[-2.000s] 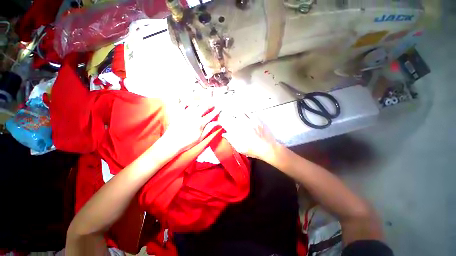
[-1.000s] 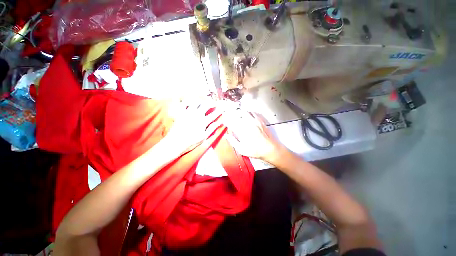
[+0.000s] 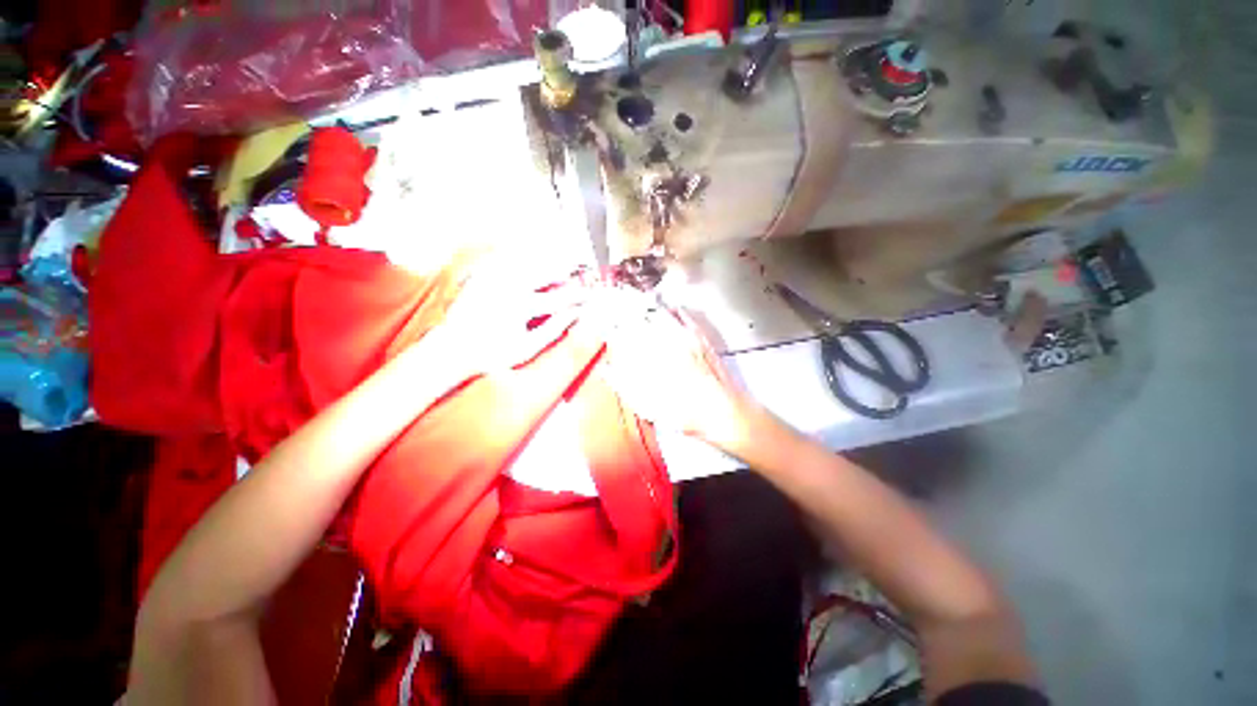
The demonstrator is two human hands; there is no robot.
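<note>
A large red garment [image 3: 483, 483] lies over the machine table's front edge and hangs into the lap. A pale patch [image 3: 552, 462] shows within it. My left hand [image 3: 517, 310] is on the cloth just left of and below the needle area, its fingers gripping red folds. My right hand [image 3: 678, 372] is on the cloth just right of it, below the presser foot [image 3: 641, 269]. Strong lamp glare washes out both hands, so the right fingers' hold is hard to see. The cream sewing machine head [image 3: 717, 166] stands above both hands.
Black-handled scissors [image 3: 875, 368] lie right of my right hand. A red thread cone [image 3: 335, 177] stands at the upper left. A clear plastic bag [image 3: 290, 62] lies behind it, a blue packet [image 3: 42, 359] at far left, small boxes [image 3: 1075, 297] at far right.
My left hand has shifted slightly up toward the needle with the cloth. The garment's lower folds hang differently, and a small white dot now shows. The camera view has moved over the machine.
</note>
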